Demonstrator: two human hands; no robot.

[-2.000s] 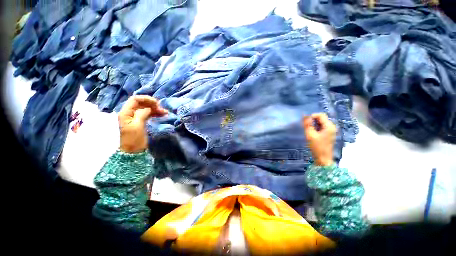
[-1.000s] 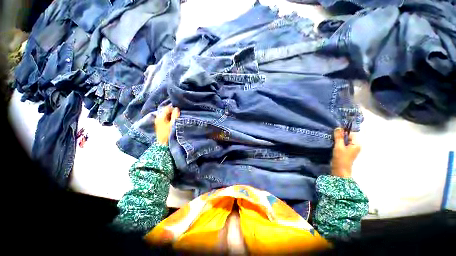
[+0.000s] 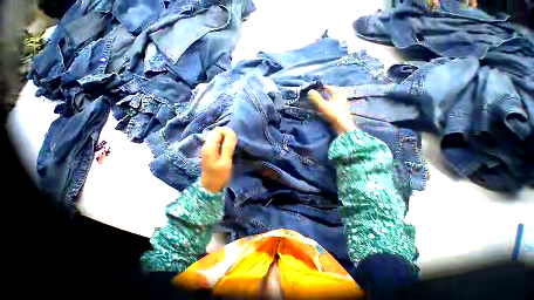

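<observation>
A blue denim shirt [image 3: 252,111] lies crumpled on the white table in front of me, with pale stitched seams and faded areas. My left hand [image 3: 218,157] is at the left part of the shirt, its fingers closed on a fold of the cloth. My right hand [image 3: 332,106] is farther forward, near the middle of the shirt, with its fingertips at a dark folded edge of the cloth. Whether it also holds a small tool cannot be seen.
Denim heaps lie at the far left [image 3: 140,47] and at the right [image 3: 468,99] of the white table [image 3: 468,217]. Small red scraps [image 3: 102,152] lie at the left. A short bright-blue strip [image 3: 517,241] is at the right.
My right hand has moved from the shirt's right edge inward and forward to its middle. My left hand has shifted slightly right. The shirt is more bunched than one second ago.
</observation>
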